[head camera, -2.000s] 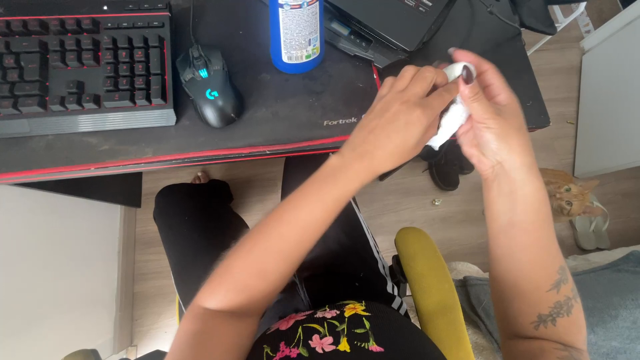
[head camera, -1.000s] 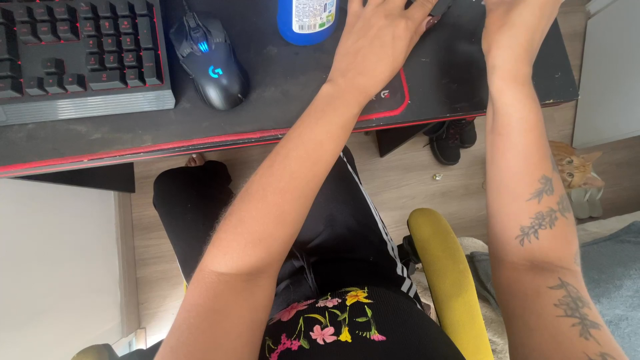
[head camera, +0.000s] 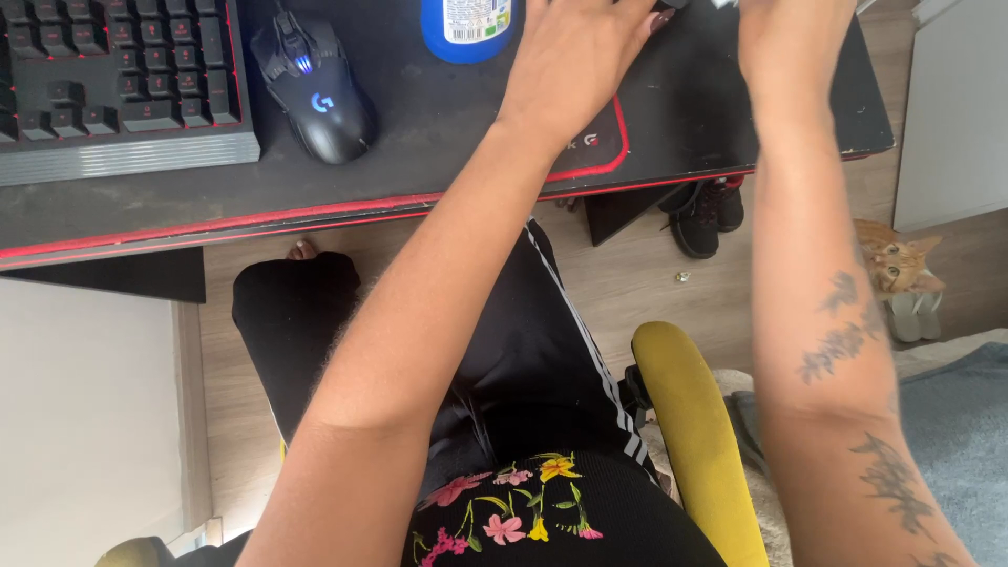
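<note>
Both my hands reach to the top edge of the view, over the right part of the black desk. My left hand (head camera: 571, 67) lies beside a blue bottle (head camera: 465, 43) with a white label; its fingertips touch or hover over a dark object that is mostly cut off. My right hand (head camera: 791, 47) is farther right, its fingers largely out of view, with a bit of white material (head camera: 724, 3) at its inner side. Whether it grips that white piece is hard to tell. A black computer mouse (head camera: 327, 102) with a lit logo rests on the black desk mat (head camera: 425, 150).
A black keyboard (head camera: 134, 150) with red backlight sits at the far left. Below the desk edge are a yellow chair armrest (head camera: 697, 441), black shoes (head camera: 697, 228), an orange cat (head camera: 898, 260) and light flip-flops (head camera: 913, 316) on the wooden floor.
Two seconds ago both hands were together, holding a crumpled white cloth or tissue in front of the desk's right part. They have since moved apart and forward over the desk.
</note>
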